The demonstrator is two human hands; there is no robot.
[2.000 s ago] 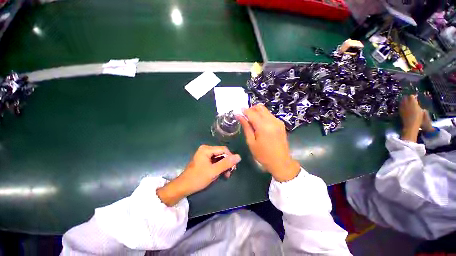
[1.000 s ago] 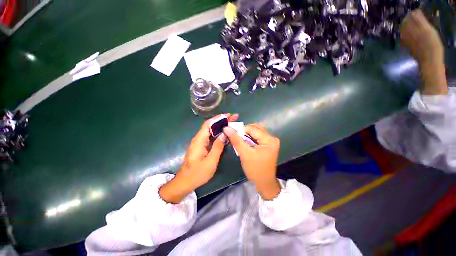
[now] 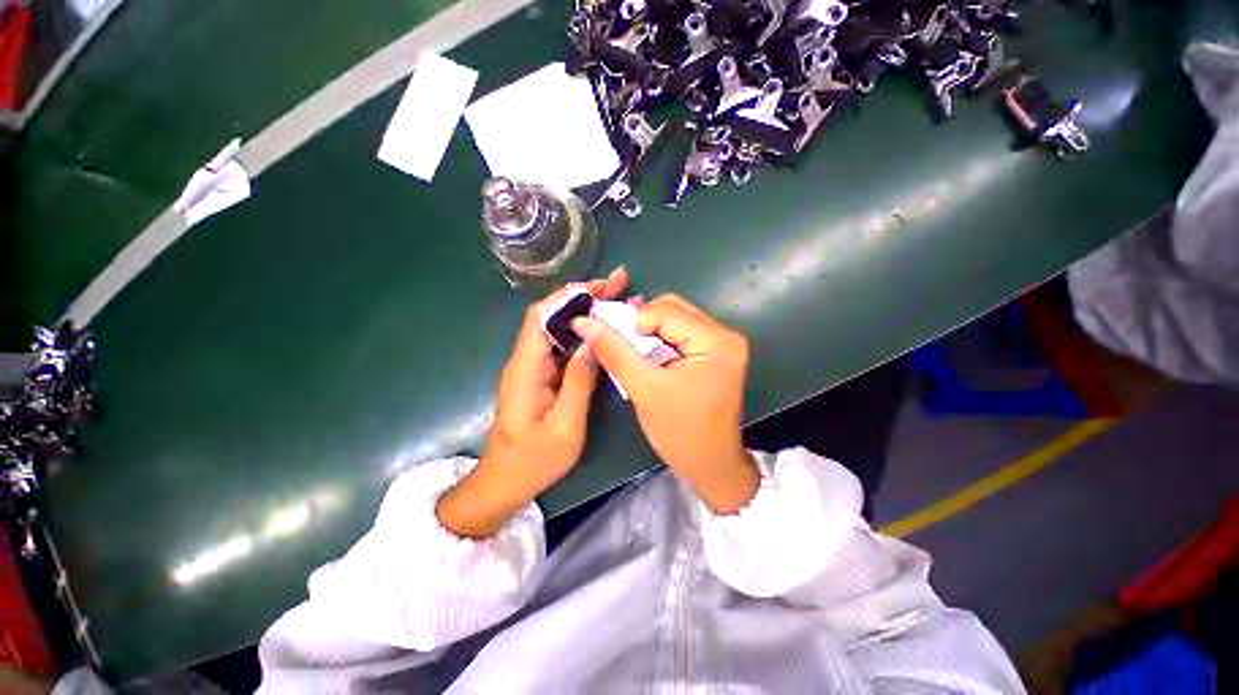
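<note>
My left hand (image 3: 533, 407) holds a small dark square unit (image 3: 564, 323) with a pale rim, pinched near its fingertips. My right hand (image 3: 686, 373) holds a folded white cloth (image 3: 632, 330), and one of its fingertips touches the unit's dark face. Fingers cover part of the unit and of the cloth. A clear glass bottle with a metallic conical top (image 3: 533, 231) stands on the green table just beyond my left hand.
Two white sheets (image 3: 428, 116) (image 3: 544, 129) lie beyond the bottle. A large clip pile (image 3: 761, 82) is at the upper right, a smaller one (image 3: 44, 394) at far left. A clamped unit (image 3: 1046, 116) lies at right, near another person's sleeve (image 3: 1155, 299). A crumpled wipe (image 3: 215, 183) is at upper left.
The right hand has come from the bottle to the unit with the white cloth. The view has turned and shifted. A clamped unit now shows at right, and the other person's hand is out of view.
</note>
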